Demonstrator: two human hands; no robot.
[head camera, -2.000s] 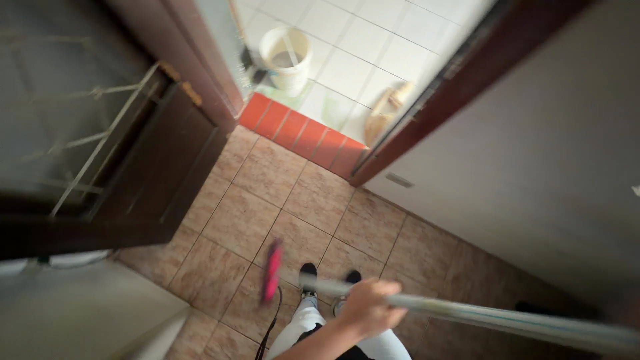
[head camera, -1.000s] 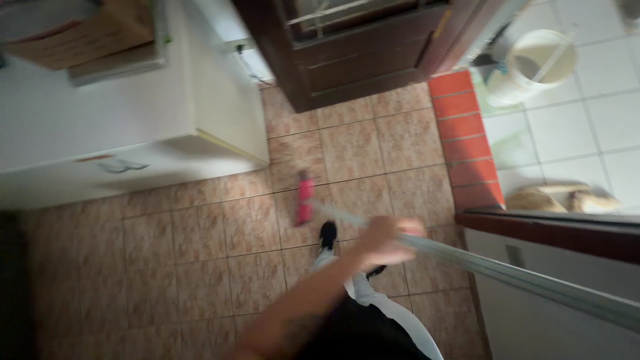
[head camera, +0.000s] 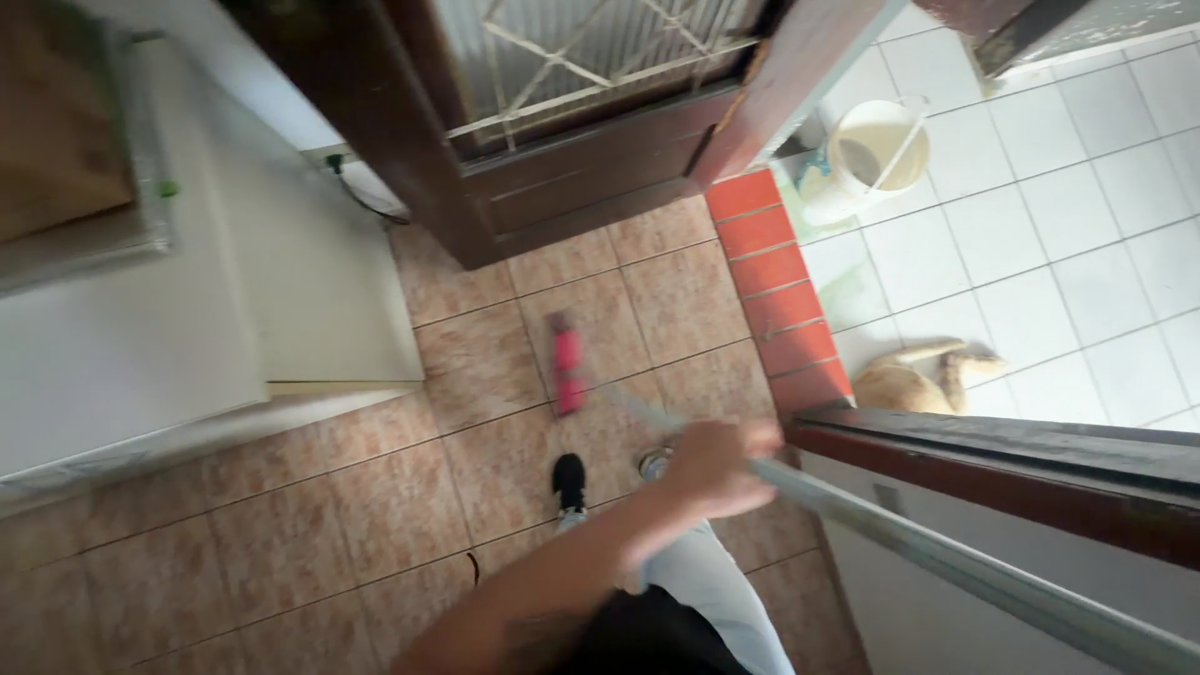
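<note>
My left hand (head camera: 722, 469) is closed around a long pale metal pole (head camera: 900, 530), which runs from the lower right edge toward the floor. At its far end is a narrow pink head (head camera: 567, 366), blurred, lying across the brown floor tiles (head camera: 478, 366) just beyond my black shoe (head camera: 569, 483). Whether it is a broom or a squeegee, I cannot tell. My left forearm crosses over my light trousers. My right hand is out of view.
A dark wooden door (head camera: 581, 178) with a metal grille stands open beside a red-tiled threshold (head camera: 773, 281). Beyond it are a white bucket (head camera: 867, 164) and a tan animal, apparently a dog (head camera: 905, 389), on white tiles. A white cabinet (head camera: 319, 281) stands left; a wall lies right.
The view has turned strongly to the left since the oldest frame, bringing in the white cabinet. My left hand has kept hold of the pole throughout.
</note>
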